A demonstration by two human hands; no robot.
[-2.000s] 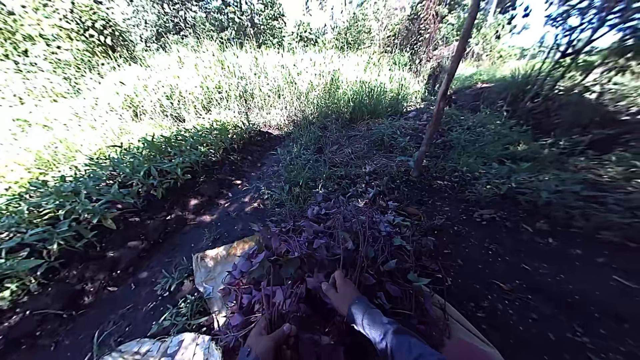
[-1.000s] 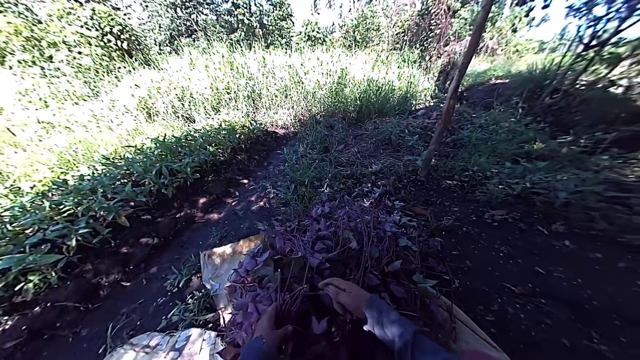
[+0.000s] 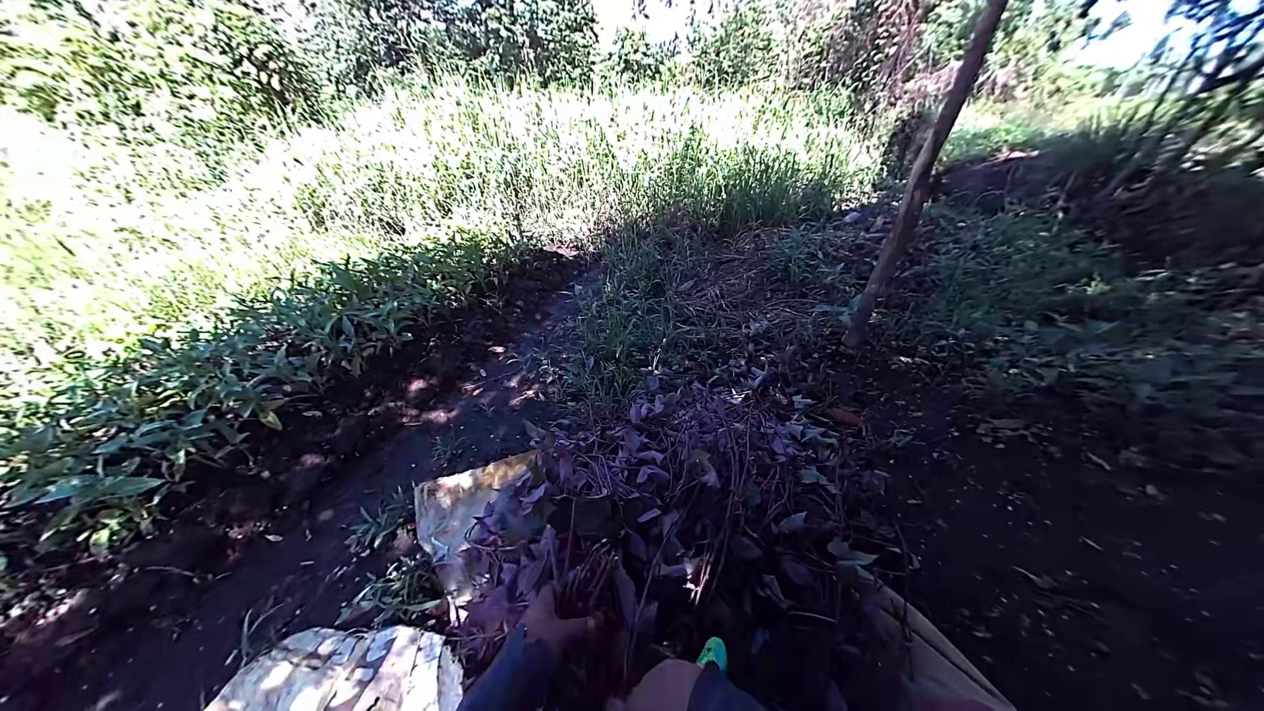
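A heap of purple-leaved vines (image 3: 681,474) lies in front of me, trailing down to the bottom edge. My left hand (image 3: 555,620) is among the leaves at the heap's lower left, thumb pointing right; its fingers are partly covered, so its grip is unclear. At the bottom edge, my right hand (image 3: 667,686) is low beside the stems, its fingers not distinguishable. A small bright green object (image 3: 712,653) shows just above it; what it is cannot be told. A pale, stained sheet (image 3: 444,518) lies partly beneath the vines at left, and a tan sheet edge (image 3: 933,642) shows at right.
A second pale, crumpled sheet (image 3: 346,671) lies at the lower left. A thin leaning wooden pole (image 3: 913,193) stands beyond the heap. Low green plants (image 3: 296,341) border the dark soil path (image 3: 365,504) on the left; tall sunlit grass (image 3: 553,158) grows behind.
My right hand has moved down from the middle of the vines to the bottom edge. The small green object has come into sight near it.
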